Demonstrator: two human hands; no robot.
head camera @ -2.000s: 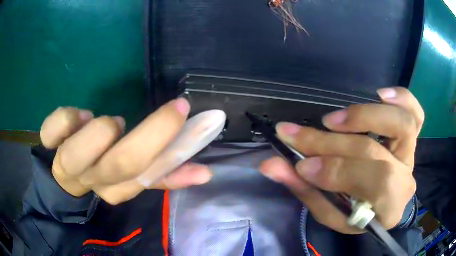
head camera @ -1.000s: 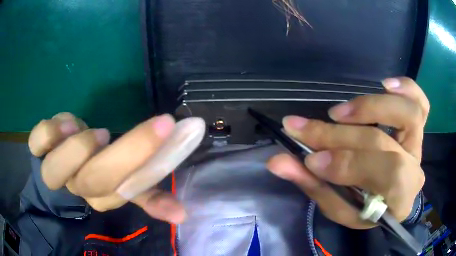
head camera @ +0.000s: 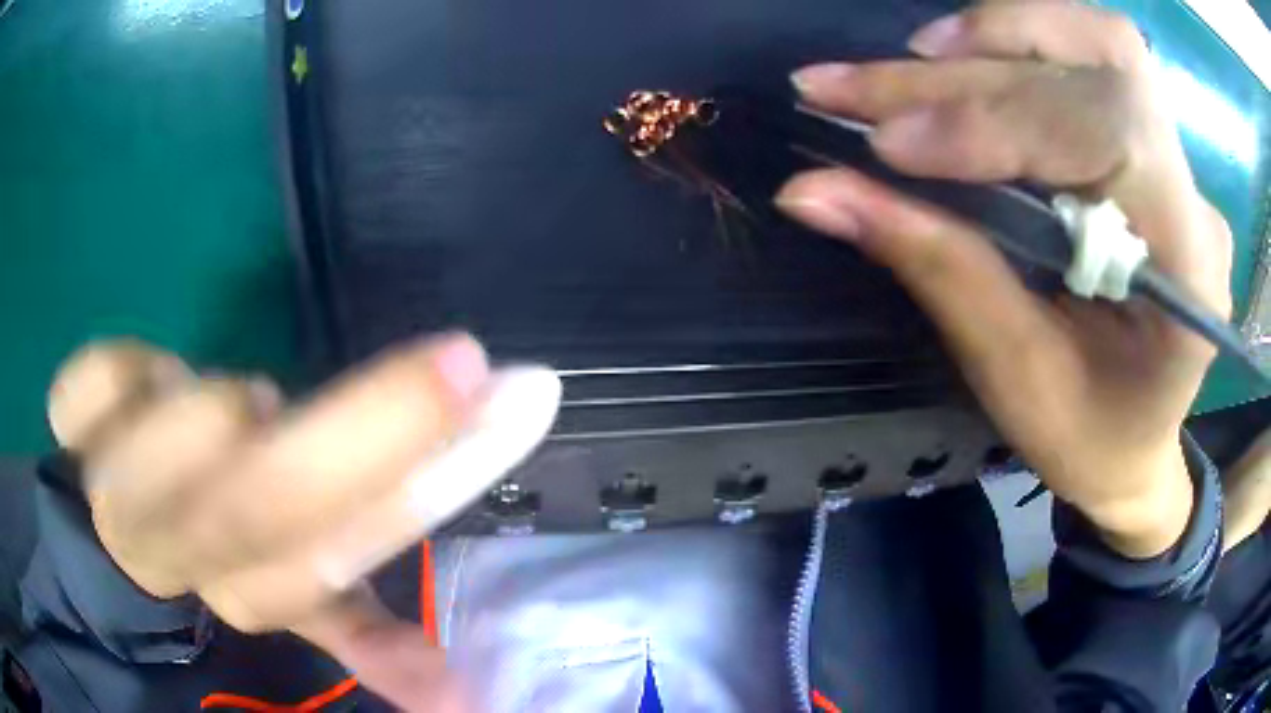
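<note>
My right hand point(head camera: 1031, 209) holds the dark tweezers point(head camera: 1006, 223), with a whitish band around their body, at the right of the coil pile point(head camera: 658, 123). The tweezer tips are blurred and hard to make out. The pile is a small cluster of orange-brown coils with thin trailing leads. The front fixture bar point(head camera: 683, 453) lies near my jacket with a row of several black coil seats point(head camera: 742, 490). My left hand point(head camera: 279, 488) is blurred, over the bar's left end, with a whitish finger cot point(head camera: 488, 439) on the index finger. No held object shows in it.
Pale edge lines of stacked fixture bars point(head camera: 725, 394) show behind the front bar. They lie on the large black tray point(head camera: 310, 209) with a raised rim, on the green bench top point(head camera: 140, 209). Part of another person's arm point(head camera: 1245, 490) shows at the right edge.
My right hand has moved up and away from the front bar to beside the coil pile, with the tweezers. The view has shifted, showing the pile and more seats. My left hand stays by the bar's left end.
</note>
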